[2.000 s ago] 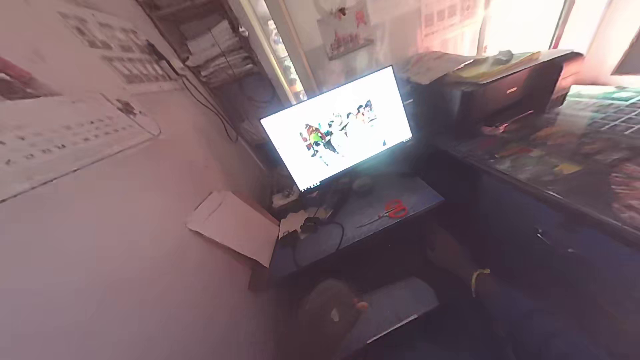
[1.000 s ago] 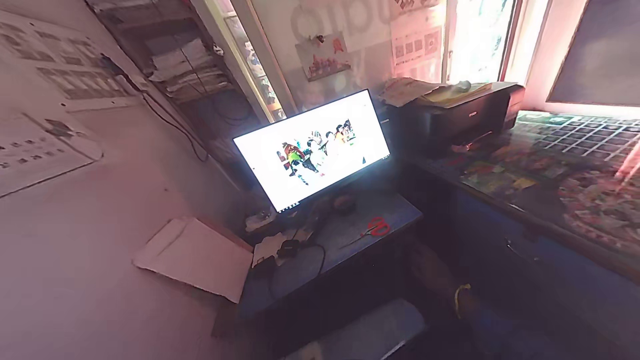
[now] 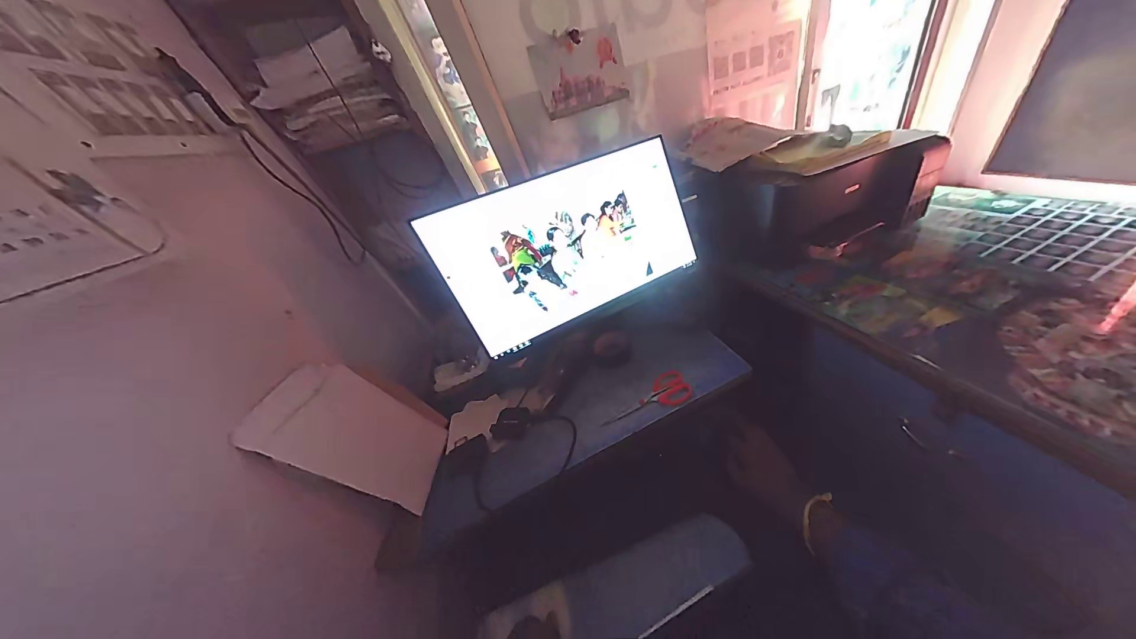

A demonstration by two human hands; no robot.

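In the dim space below the desk's front edge is my right hand (image 3: 759, 466), with a yellow band at its wrist; its fingers are in shadow, so any hold is hidden. At the bottom edge, a dark part of what appears to be my left hand (image 3: 534, 625) shows beside a rounded blue-grey surface (image 3: 657, 568). Red-handled scissors (image 3: 670, 389) lie on the small desk (image 3: 612, 426), nearest to my right hand. Behind them, a lit monitor (image 3: 559, 248) displays a picture of several people. A black adapter (image 3: 511, 423) with a cable rests left of the scissors.
A black printer (image 3: 843, 191) with papers on top stands on the counter (image 3: 941, 355) at the right. A pale cardboard piece (image 3: 351, 435) leans by the left wall. Stacked papers (image 3: 333, 89) fill a shelf behind, and a dark cable (image 3: 302, 191) hangs along the wall.
My left hand was well in view over the rounded surface two seconds ago; now only a dark part shows at the bottom edge. The view has shifted. My right hand stays below the desk edge.
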